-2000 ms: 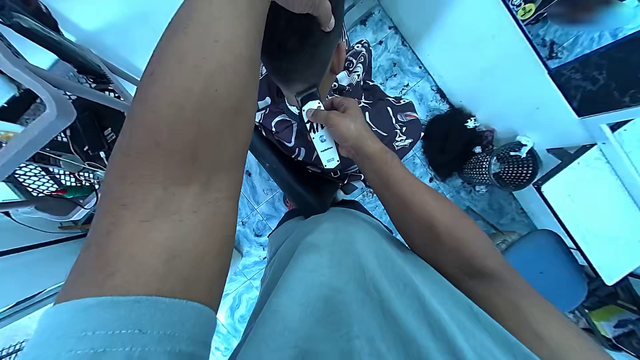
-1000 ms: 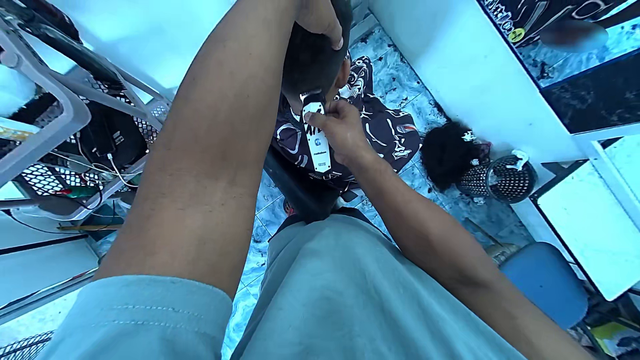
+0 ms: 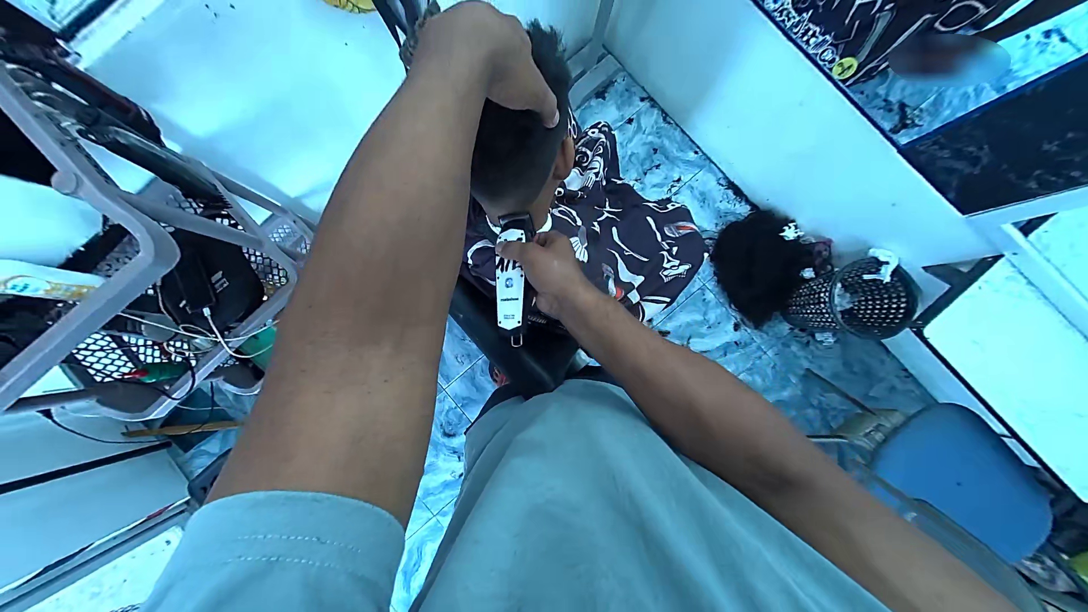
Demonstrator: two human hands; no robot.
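Note:
My right hand (image 3: 551, 265) grips white-and-black hair clippers (image 3: 511, 285), thumb on the front of the housing. The clipper blade meets the nape of a seated person's head (image 3: 514, 157), which has short dark hair. On top of that head rests my left hand (image 3: 518, 68), fingers bent over the hair; part of it is hidden by its own wrist. A dark barber's cape (image 3: 642, 246) with white print covers the person. Below the clippers is the black back of a chair (image 3: 518, 353).
A grey trolley (image 3: 153, 229) with mesh baskets, cables and a black device stands at left. To the right are a perforated waste basket (image 3: 884, 297), a dark hair-like bundle (image 3: 756, 265) and a blue chair (image 3: 960, 480). Hair clippings lie on the tiled floor (image 3: 722, 319).
The clippers stay at the nape in my right hand. More of my left hand and the person's head shows now, as the view has shifted somewhat.

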